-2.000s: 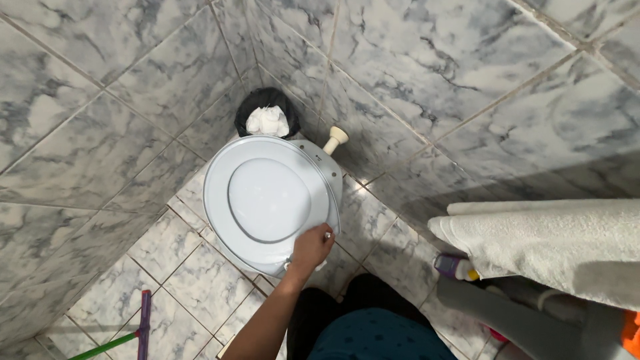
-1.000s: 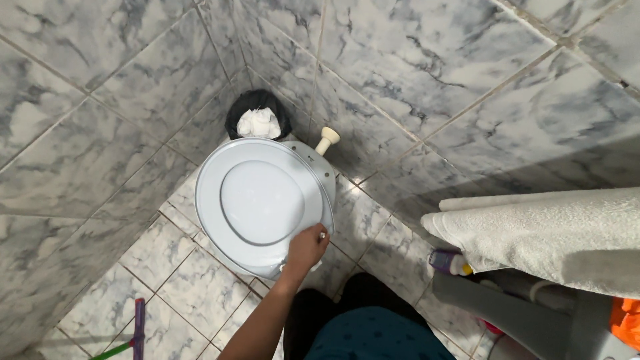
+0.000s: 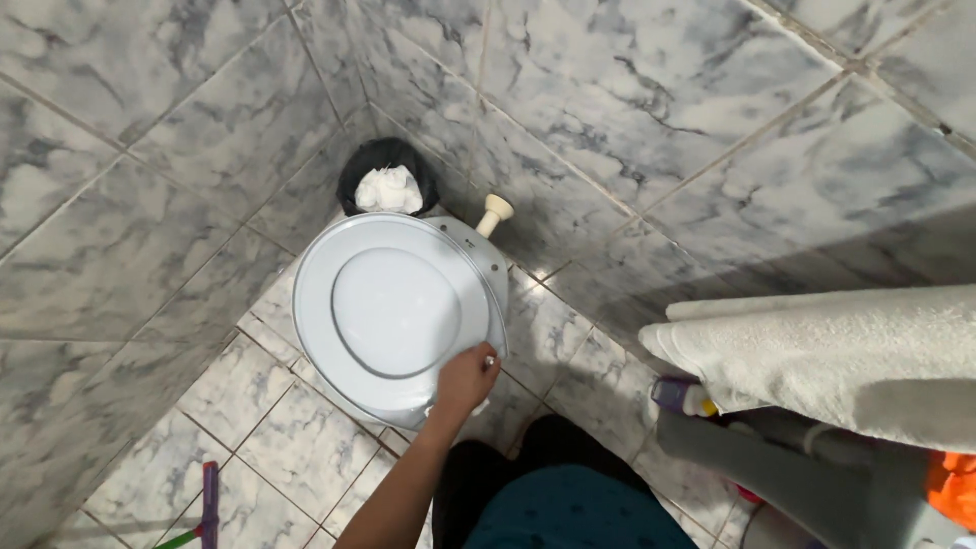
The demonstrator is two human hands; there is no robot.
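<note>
My left hand (image 3: 467, 381) reaches in from the bottom, fingers curled, at the lower right rim of the pale round toilet lid (image 3: 393, 313). A ring shows on one finger. Bits of something white, which look like paper or cloth (image 3: 479, 409), stick out on both sides of the wrist; the palm side is hidden. The lid lies over the toilet bowl, whose rear rim (image 3: 488, 263) shows at the upper right. My right hand is out of view.
Behind the toilet stand a black-lined bin (image 3: 352, 171) with white paper (image 3: 389, 191) and a cream pipe fitting (image 3: 494, 213). At right are a white towel (image 3: 808, 354), a purple bottle (image 3: 675, 395) and orange cloth (image 3: 951, 484). A purple squeegee or broom head (image 3: 210, 503) lies lower left.
</note>
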